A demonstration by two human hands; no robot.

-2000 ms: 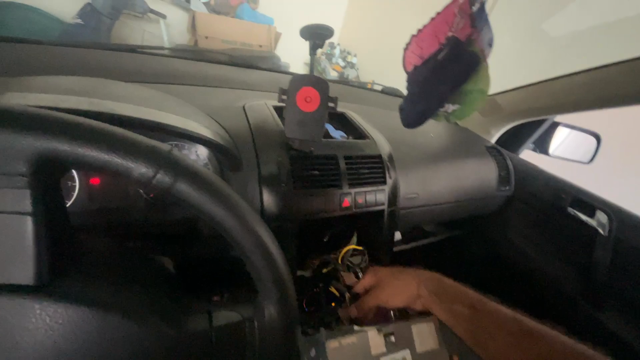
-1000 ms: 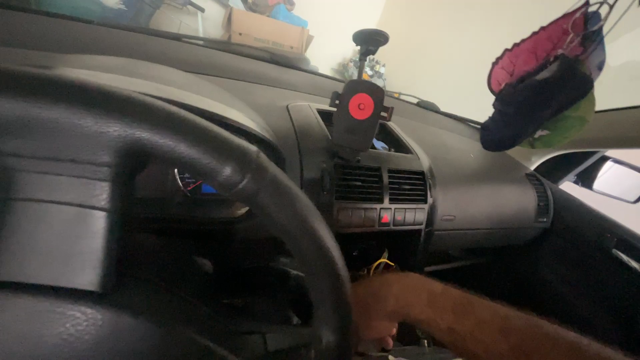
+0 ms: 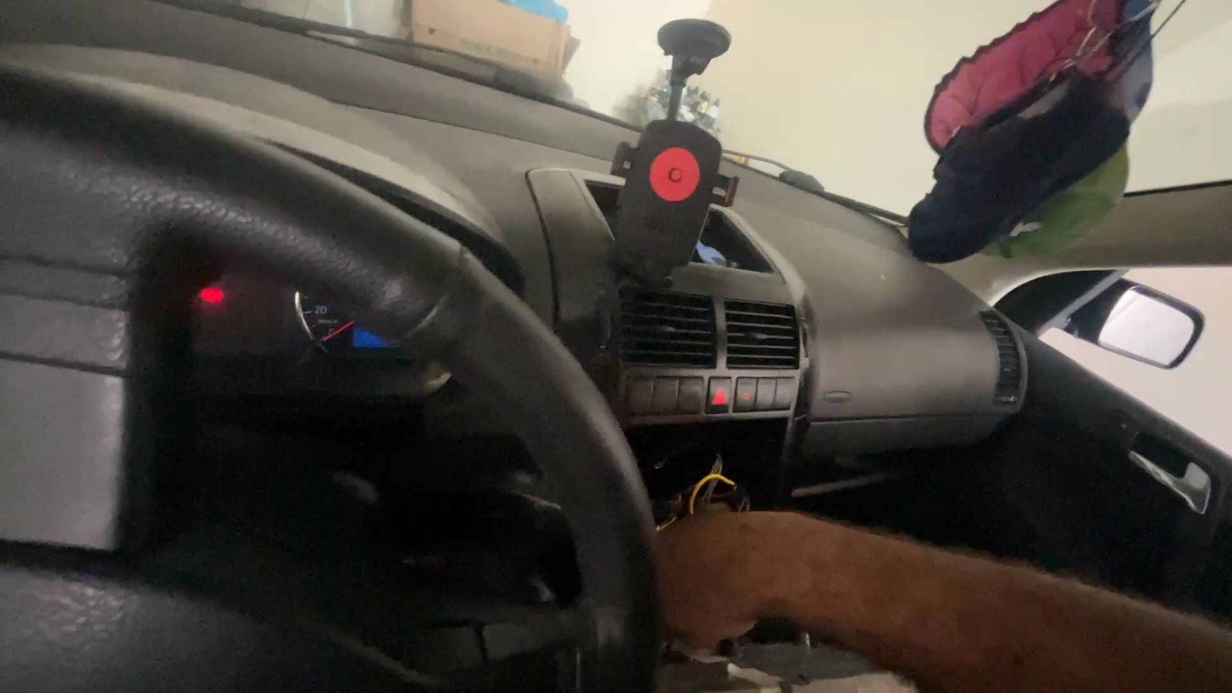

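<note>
My right hand (image 3: 707, 582) reaches in from the right, low at the centre console, partly behind the steering wheel rim (image 3: 568, 423). Its fingers are hidden, so what they touch cannot be seen. Just above the wrist, loose wires, among them a yellow wire (image 3: 710, 481), stick out of the dark opening in the dashboard (image 3: 717, 438). Below the hand lies a pale, blurred part (image 3: 770, 674). My left hand is out of view.
Above the opening are a row of buttons (image 3: 712, 395), air vents (image 3: 667, 329) and a black phone holder (image 3: 669, 202). Caps (image 3: 1035, 144) hang at the upper right. The instrument cluster (image 3: 260, 327) glows behind the wheel; the passenger door (image 3: 1107, 462) is at right.
My right hand, seen among the wires two seconds ago, has moved lower and partly behind the wheel rim. The view has shifted, with the wheel filling more of it.
</note>
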